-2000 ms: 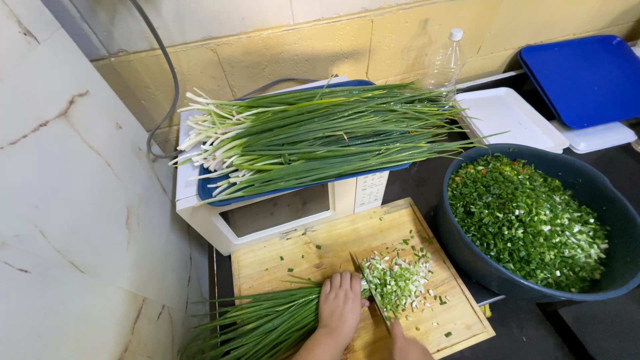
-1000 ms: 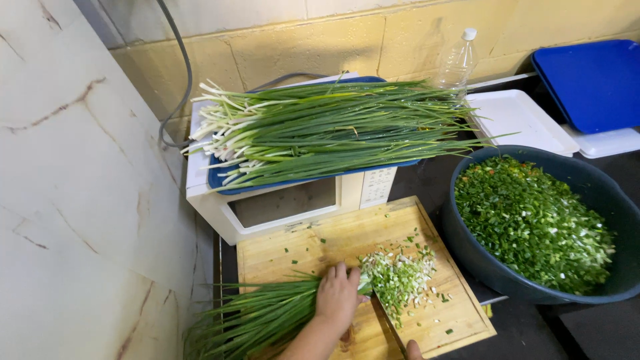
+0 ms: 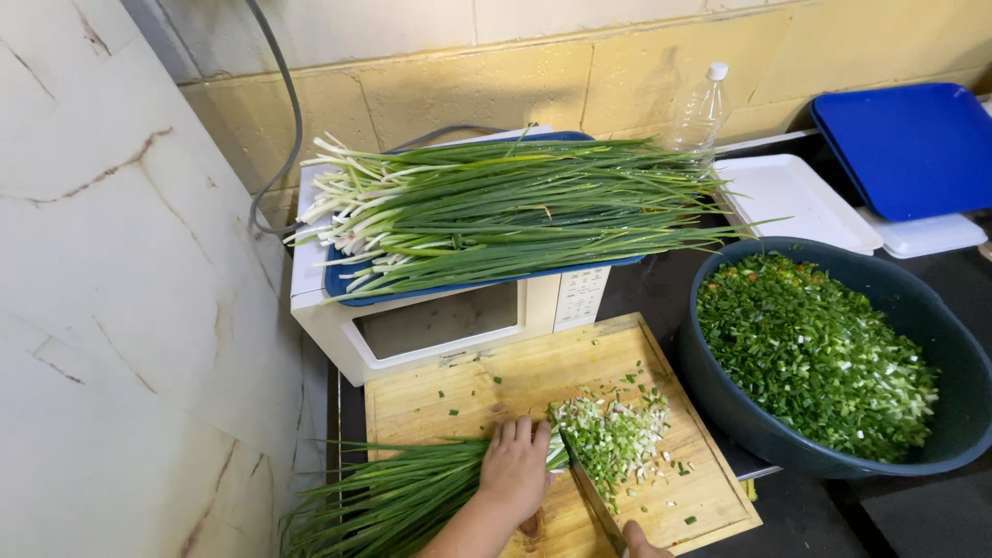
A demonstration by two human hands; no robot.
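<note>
My left hand [image 3: 515, 469] presses a bunch of green onions [image 3: 403, 492] onto the wooden cutting board [image 3: 434, 387], fingers curled over the stalks near their cut end. At the bottom edge, my right hand [image 3: 642, 542] is partly out of view, gripping a kitchen knife [image 3: 595, 496] whose blade lies against the cut end. Right of the blade is a pile of chopped green onion [image 3: 616, 438]. More whole green onions [image 3: 504, 205] lie across a blue tray [image 3: 465, 291] on top of a white microwave [image 3: 329, 333].
A large dark tub [image 3: 756, 430] of chopped greens [image 3: 814, 356] stands right of the board. Behind it are a white tray [image 3: 798, 201], a blue tray or lid [image 3: 914, 151] and a clear plastic bottle [image 3: 700, 116]. A marble-patterned wall [image 3: 139, 310] rises at left.
The knife's tip end has come up against the onions' cut end beside my left hand. My left hand stays on the bunch throughout.
</note>
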